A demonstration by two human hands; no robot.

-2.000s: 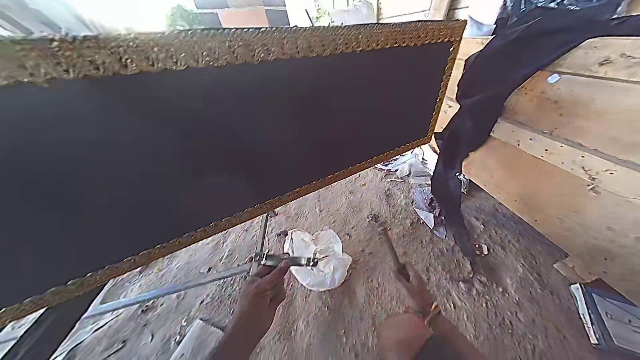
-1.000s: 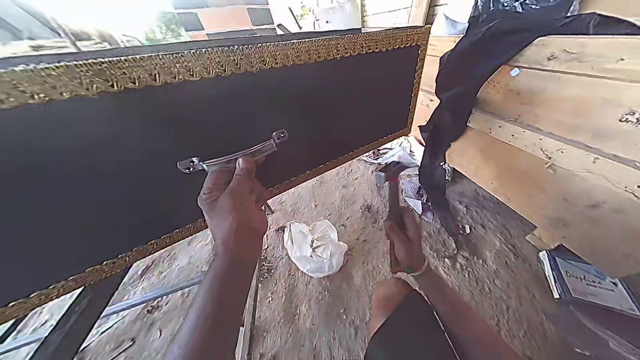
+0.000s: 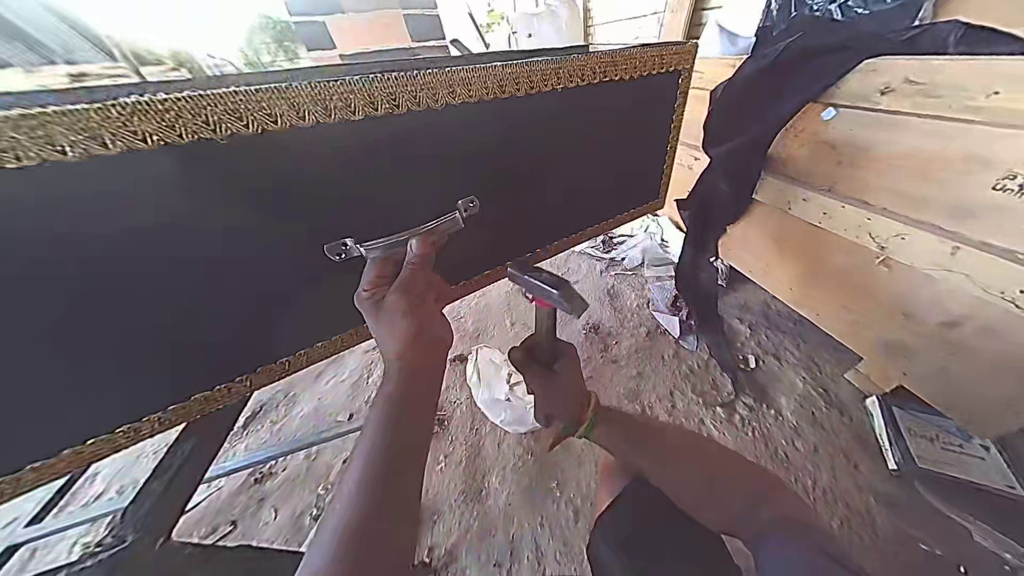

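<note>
A long panel covered in black cloth [image 3: 200, 232], edged with gold braid trim [image 3: 352, 94], stands across the left and middle of the view. My left hand [image 3: 408, 304] grips a shiny metal pull handle [image 3: 424, 232] by its bar, in front of the panel's face; whether the handle touches the cloth I cannot tell. Both end plates of the handle show, with holes in them. In my right hand [image 3: 554, 380] is a hammer [image 3: 548, 290], held upright by its shaft near the head, just below the panel's lower edge.
On the dirt floor lies a white plastic bag [image 3: 498, 392], partly behind my right hand. Wooden boards [image 3: 904, 168] with black cloth [image 3: 740, 120] draped over them stand at the right. A box with writing [image 3: 952, 448] lies at lower right. A metal bar [image 3: 280, 454] runs under the panel.
My left hand has risen from below the panel to its face with the handle. My right hand has raised the hammer and brought it left, closer to the panel.
</note>
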